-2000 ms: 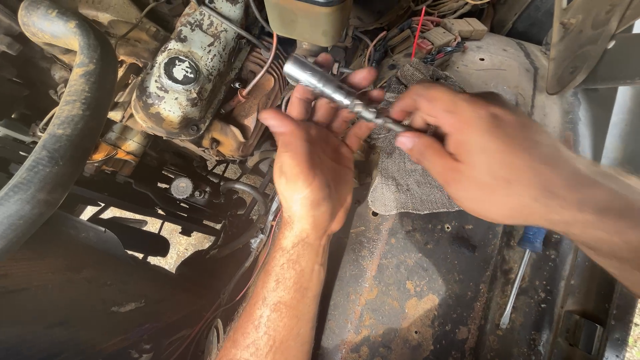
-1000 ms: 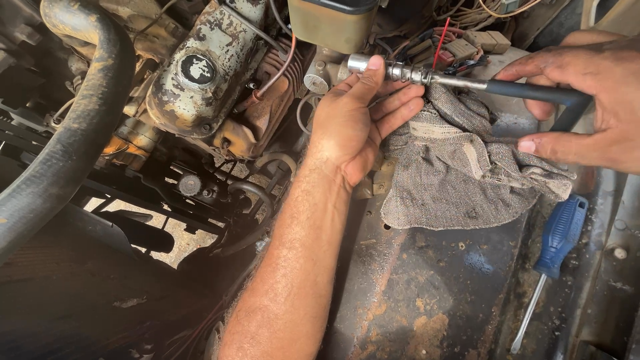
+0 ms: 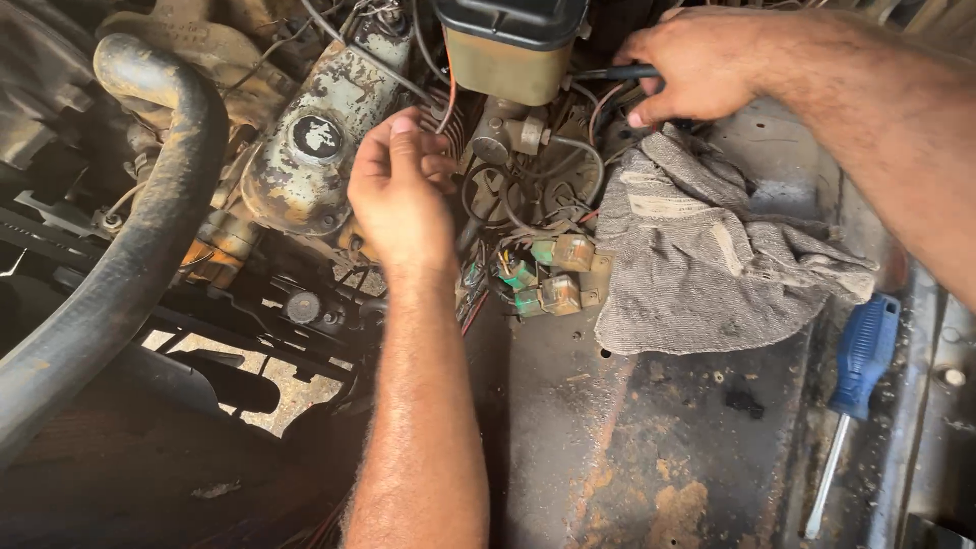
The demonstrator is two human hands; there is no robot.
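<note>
My right hand [image 3: 705,65] is closed around the black handle [image 3: 621,72] of a socket tool, at the right of the brake fluid reservoir [image 3: 507,65]; the reservoir hides the tool's far end. My left hand [image 3: 404,187] has curled fingers beside the chipped valve cover [image 3: 335,122], near a thin wire [image 3: 450,91] and a spark plug lead [image 3: 381,65]. Whether its fingers grip anything does not show. A grey knit cloth [image 3: 686,267] lies on the inner fender, below my right hand. To its lower right lies a screwdriver with a blue handle [image 3: 865,354].
A thick radiator hose [image 3: 160,206] curves along the left side. Relays [image 3: 560,293] with wiring sit left of the cloth. Metal brake lines [image 3: 587,152] loop below the reservoir. Rusty sheet metal [image 3: 648,450] of the inner fender spans the lower right.
The socket end was at my left hand's fingers; now it is out of sight behind the reservoir. My left hand has moved left, away from the tool, and my right hand has reached farther in.
</note>
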